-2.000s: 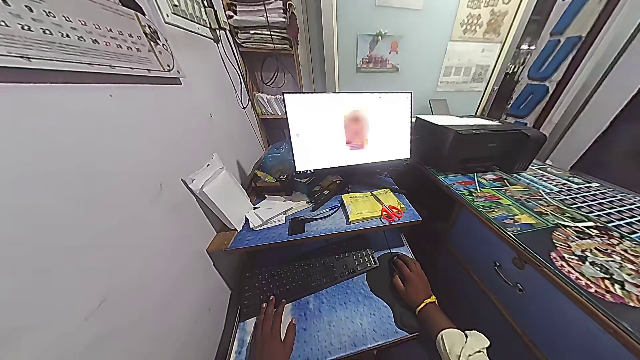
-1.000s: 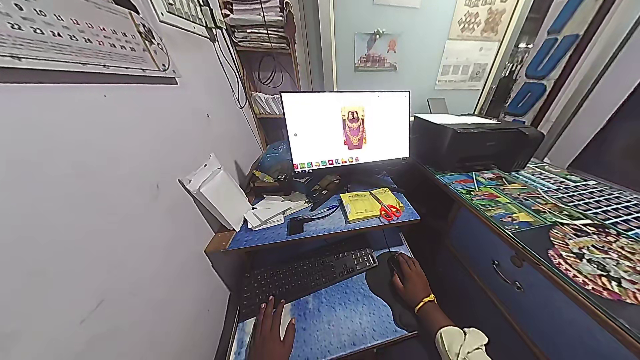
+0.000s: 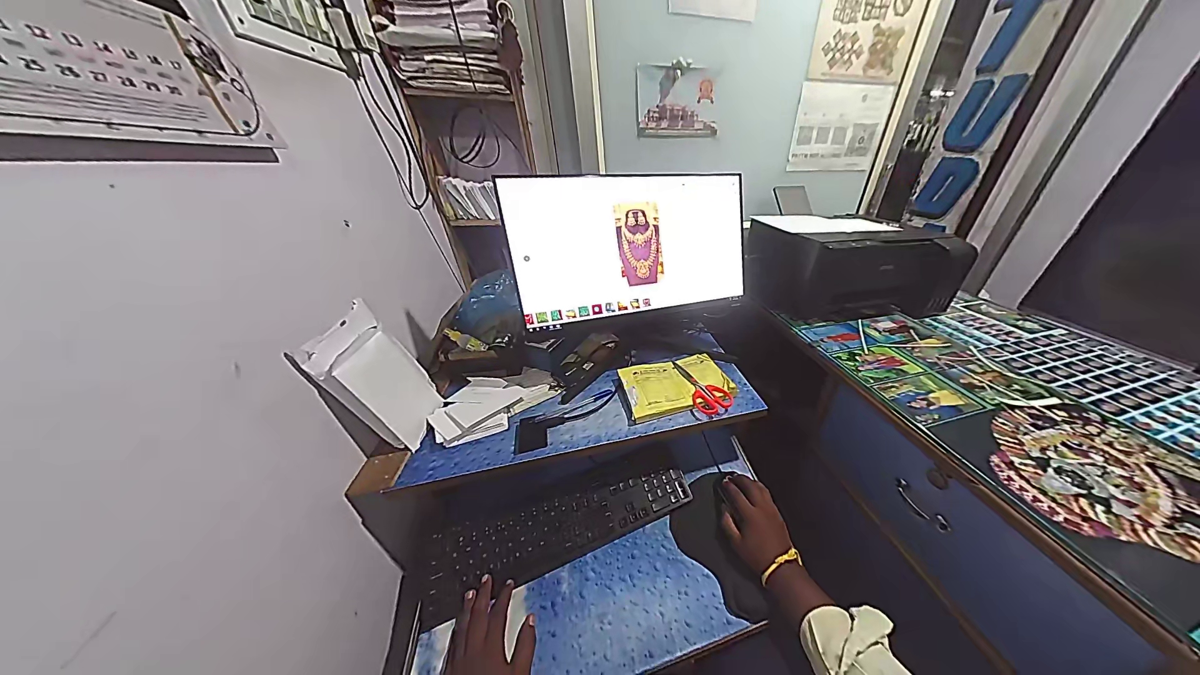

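Note:
My right hand (image 3: pixel 753 525), with a yellow band at the wrist, rests over a dark computer mouse (image 3: pixel 725 484) on a black mouse pad (image 3: pixel 710 553). My left hand (image 3: pixel 492 633) lies flat with fingers apart at the near left edge of a black keyboard (image 3: pixel 562 525), on the blue keyboard tray (image 3: pixel 619 600). A monitor (image 3: pixel 623 248) stands behind the upper shelf and displays a picture of gold jewellery on purple, with a row of small icons below it. Red-handled scissors (image 3: pixel 712 399) lie on yellow packets (image 3: pixel 653 390) on that shelf.
White papers (image 3: pixel 478 412) and a white box (image 3: pixel 370 380) stand at the shelf's left, against the wall. A black printer (image 3: pixel 858 267) sits on the counter at right, above a drawer with a metal handle (image 3: pixel 922 506). A dark cable (image 3: pixel 586 408) lies by the packets.
The screen's picture was blurred two seconds ago and had no icon row; it now appears sharp, with icons below. Both hands have stayed in about the same places.

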